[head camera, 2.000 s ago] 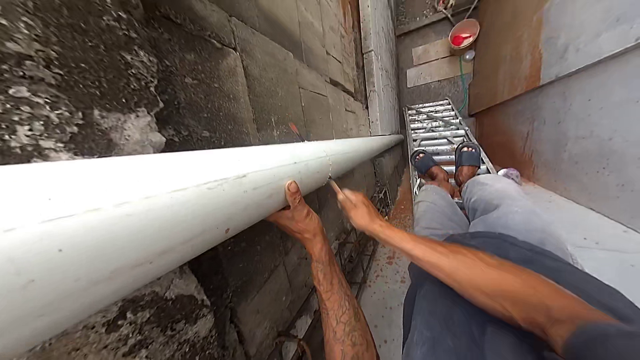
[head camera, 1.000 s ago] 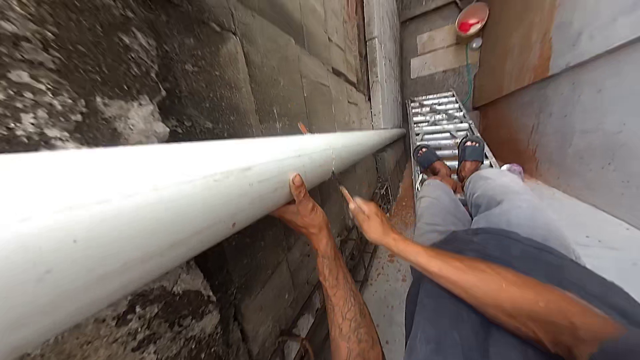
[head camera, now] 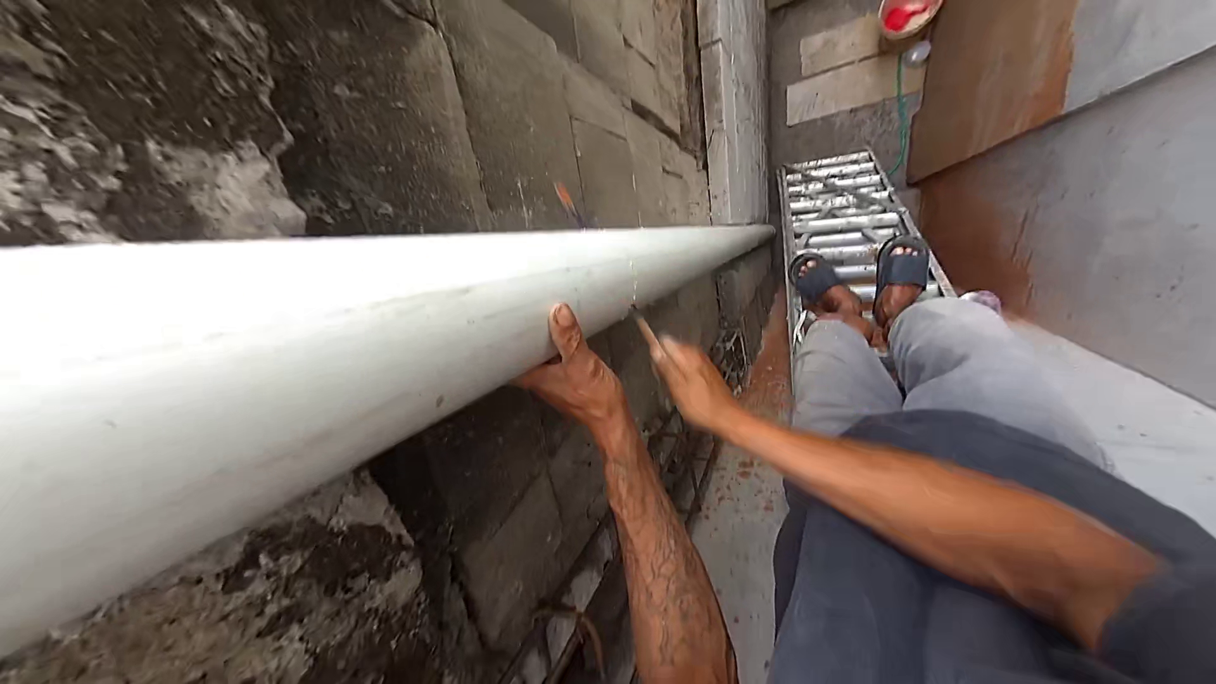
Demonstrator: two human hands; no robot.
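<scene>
A long white plastic pipe [head camera: 380, 332] runs from the left edge toward the foot of the stone-block wall. My left hand [head camera: 584, 380] is under it, thumb up against its side and the fingers hidden behind. My right hand [head camera: 692, 375] is closed around a thin brownish tool handle [head camera: 648, 330] whose upper end meets the pipe's lower edge. There a thin dark line [head camera: 635, 275] crosses the pipe. An orange-tipped piece [head camera: 566, 199] sticks out beyond the pipe's far side; whether it belongs to the same tool cannot be told.
I stand in dark sandals on a metal ladder [head camera: 845, 223]. The block wall [head camera: 532, 95] lies behind the pipe, with rough broken masonry [head camera: 142, 123] at the left. Grey and rust-brown sheets [head camera: 1092, 180] rise at the right. A bowl with something red [head camera: 907, 14] and a green cord [head camera: 901, 114] lie below.
The orange-tipped piece shows at varying lengths beyond the pipe, and my right hand has shifted slightly back and forth. My left hand stays against the pipe.
</scene>
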